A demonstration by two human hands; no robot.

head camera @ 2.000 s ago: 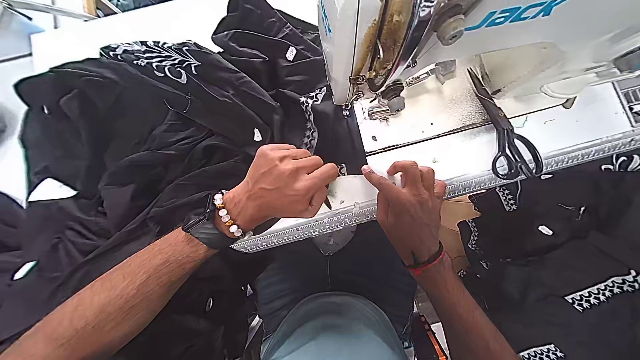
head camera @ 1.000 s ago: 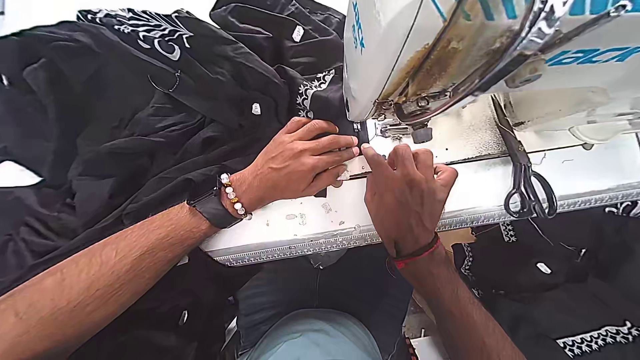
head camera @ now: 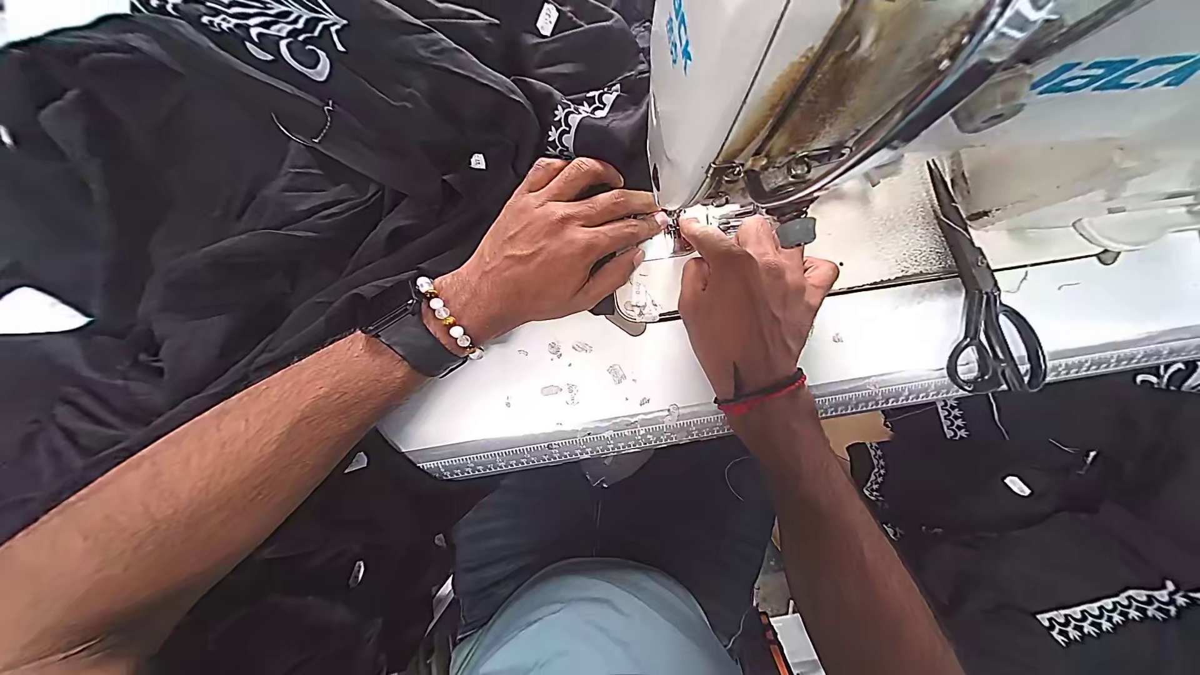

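Note:
A white industrial sewing machine (head camera: 731, 103) stands at the upper right, its presser foot (head camera: 673, 223) low over the bed. Just left of the foot, my left hand (head camera: 562, 244) lies on black embroidered fabric (head camera: 600, 117), fingertips at the needle area. My right hand (head camera: 750, 300) is right beside the foot, its index fingertip close to the left fingertips and its other fingers curled. Whether it pinches cloth or thread is hidden. Much of the black fabric is heaped to the left of my left hand.
Black-handled scissors (head camera: 984, 319) rest on the machine table (head camera: 581, 412) at right, handles near the ruler-marked front edge. More black fabric with white embroidery (head camera: 1116, 609) hangs or lies below at right. Small white tags dot the cloth. My legs are under the table edge.
Both hands have moved from the table's front edge up to the presser foot. The black cloth edge that was between them has gone in toward the needle area. The view has shifted closer to the machine.

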